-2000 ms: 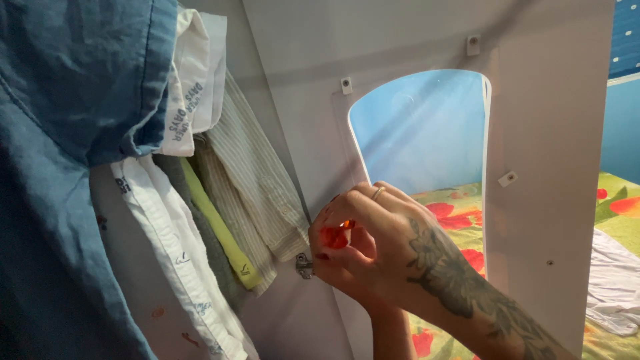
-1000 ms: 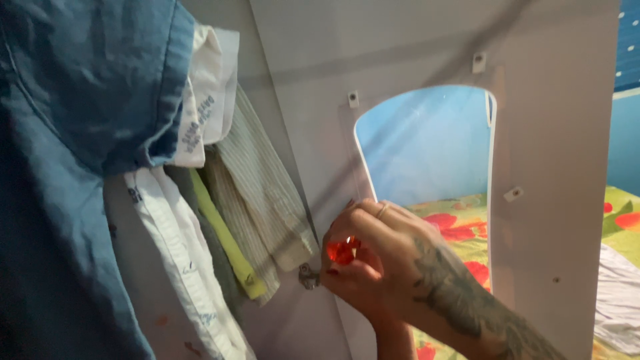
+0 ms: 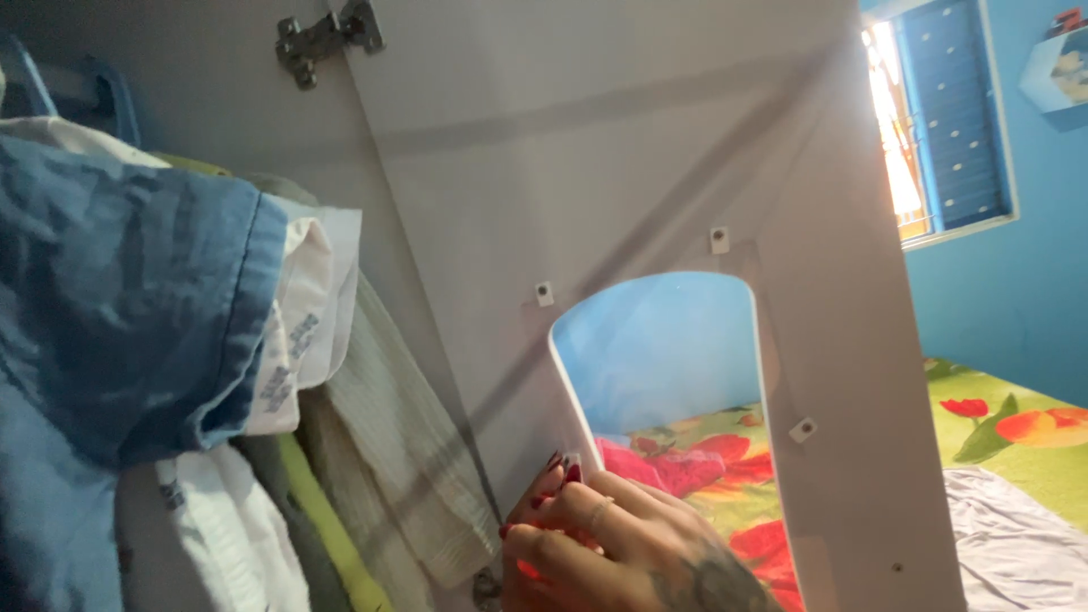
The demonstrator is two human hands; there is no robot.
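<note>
My tattooed right hand, with a ring and dark red nails, is at the lower middle, its fingers curled round a translucent red object that is mostly hidden. The fingers of my left hand show just beyond it, against the door beside the cutout's left edge; what they hold cannot be seen. Both hands touch or overlap near a small white clip there, largely covered. The pale cabinet door has an arched cutout, with screwed white clips around it.
Hanging clothes, among them a blue garment and a striped one, fill the left. A metal hinge joins the door above; another is low beside my hands. A floral bed cover and window are at right.
The view has shifted upward, showing the upper hinge and window. My hands have moved from beside the lower hinge to the cutout's left edge, and the red object is more hidden.
</note>
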